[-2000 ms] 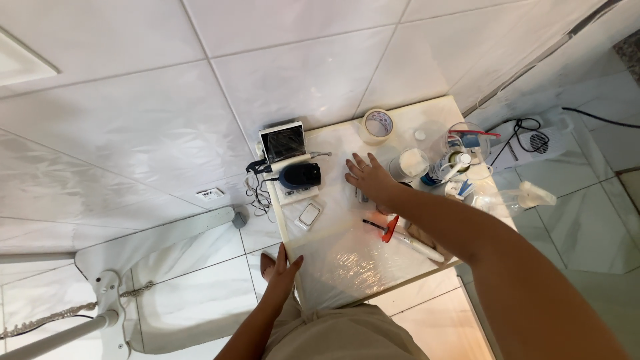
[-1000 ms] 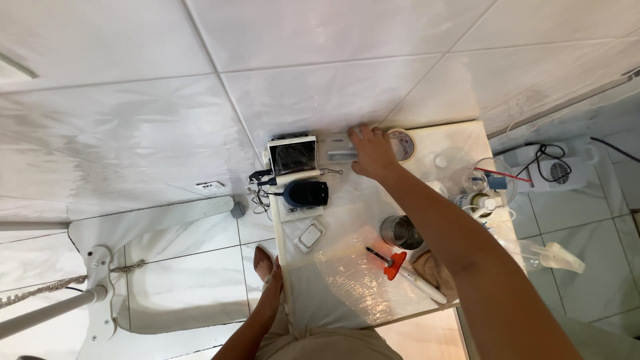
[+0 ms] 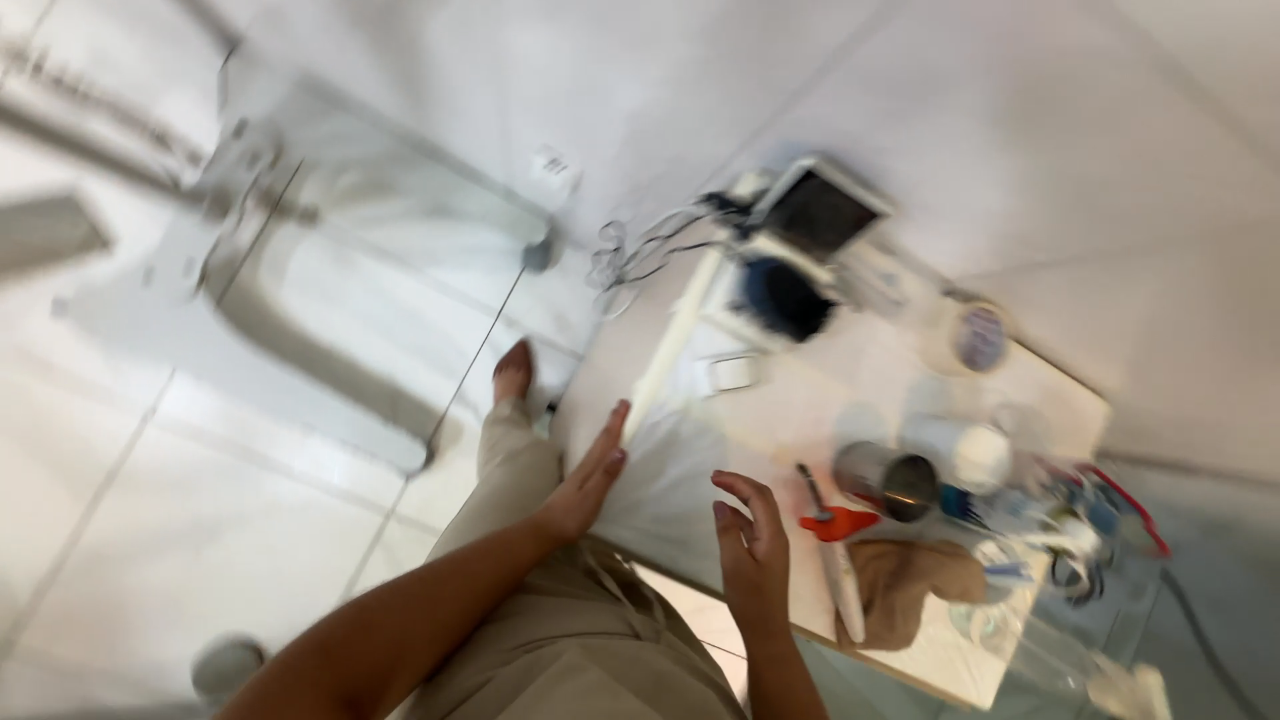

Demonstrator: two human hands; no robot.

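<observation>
Blur softens the whole view. My left hand is at the left edge of a white table, its fingers extended and nothing seen in them. Over the near part of the table, my right hand is empty, with its fingers curled and apart. To its right lie a red-orange tool with a dark shaft, a white stick-like object and a brown cloth. A dark-mouthed cup and a white-lidded container are behind them. A small white rectangular object lies farther left.
Along the wall side are a small screen, a dark blue rounded device and a roll of tape. Cables hang at the table's corner. A grey U-shaped stand base is on the tiled floor. Tubing and bottles crowd the right side.
My right hand has come back from beside the tape roll at the wall to the near side of the table. The view has turned and blurred strongly.
</observation>
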